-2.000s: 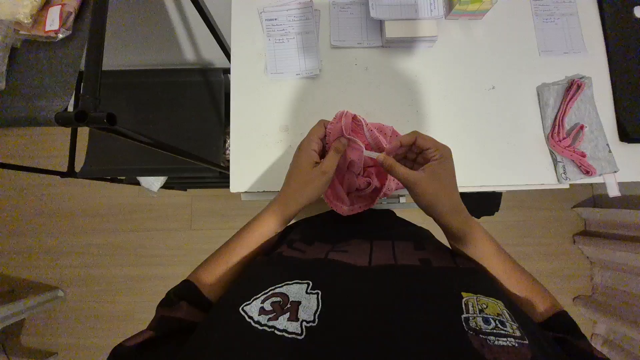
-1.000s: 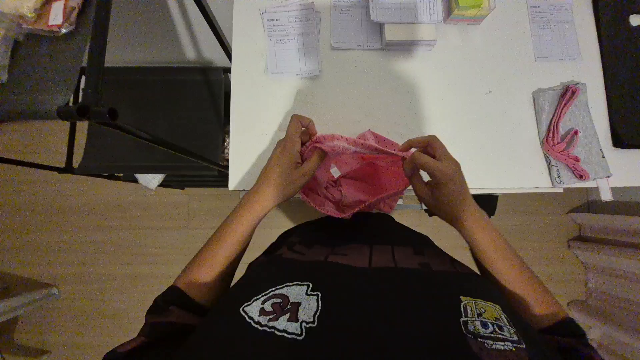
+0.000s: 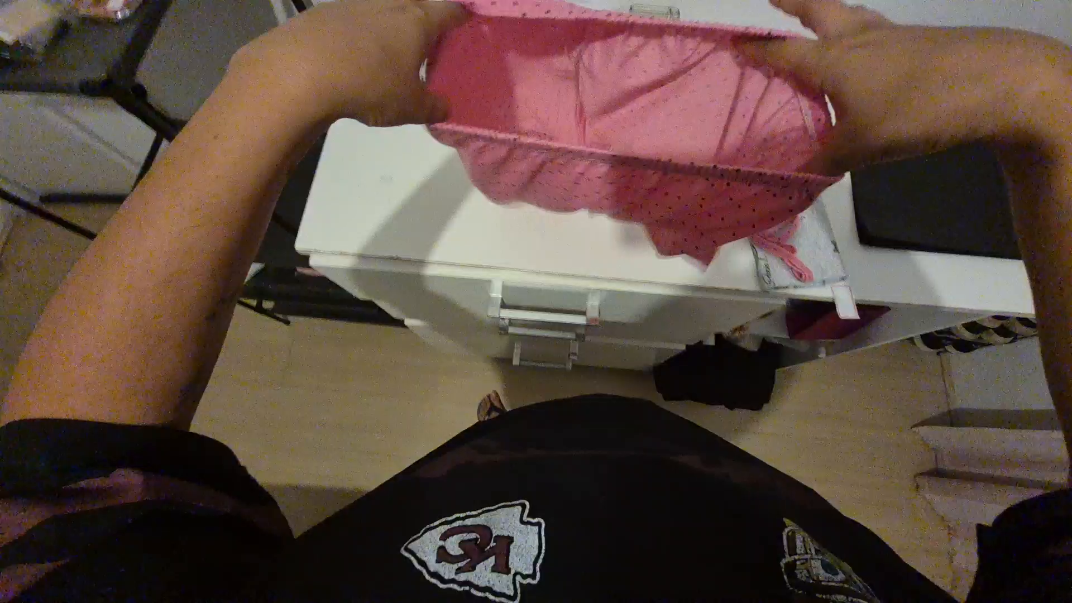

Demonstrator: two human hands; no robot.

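A pink dotted garment (image 3: 620, 180) with an elastic edge hangs stretched wide between my two hands, high in the view. Its opening faces me and shows the plain pink inside. My left hand (image 3: 368, 63) grips its left end, with the fingers partly inside the opening. At the right end my right hand (image 3: 863, 84) holds the edge, the thumb and fingers spread around it. Folded pink straps or cloth (image 3: 787, 255) lie on a grey-white packet (image 3: 825, 243) on the table, below my right hand.
The white table (image 3: 377, 197) has drawers with metal handles (image 3: 544, 316) facing me. A black laptop or case (image 3: 934, 205) lies at the right. A black metal frame (image 3: 126, 92) stands at the left. Dark cloth (image 3: 720, 373) is on the floor beneath.
My hands have moved farther apart and up in the view, pulling the pink garment wide; before, it was bunched between them. The view has tilted, now showing the drawer fronts.
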